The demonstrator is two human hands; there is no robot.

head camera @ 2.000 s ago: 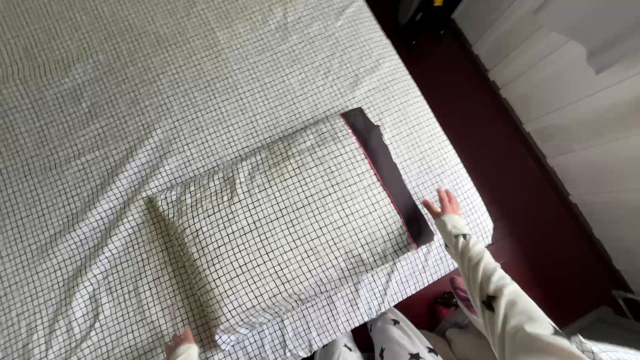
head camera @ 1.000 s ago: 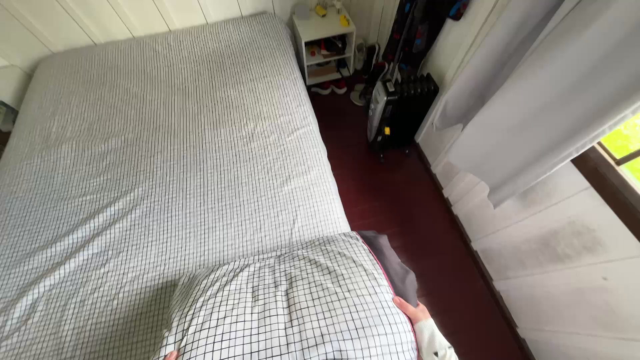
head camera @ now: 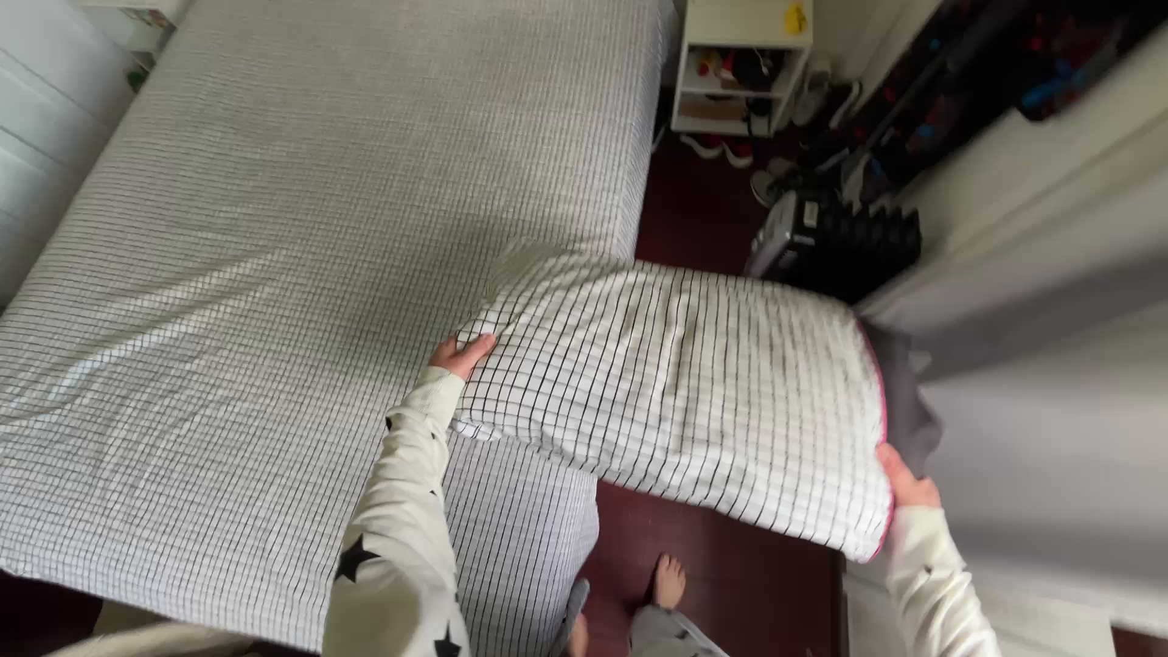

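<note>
A pillow in a white-and-black grid pillowcase is held up between my hands, partly over the bed's edge and partly over the floor. My left hand grips its left end, thumb on top. My right hand holds the other end by the pink-edged seam, where a dark grey fabric flap hangs out. The fingers of both hands are partly hidden under the pillow. Beneath and to the left lies the bed with its matching grid sheet, which is wrinkled at the left.
A white shelf unit with shoes stands by the bed's far right corner. Nearer are a black oil-filled radiator and more shoes. A grey curtain hangs at the right. My bare foot is on the dark red floor.
Two seconds ago the pillow lay on the bed with my hands apart from it. Now both hands hold it, raised and swung out past the bed's right edge. The view has shifted greatly.
</note>
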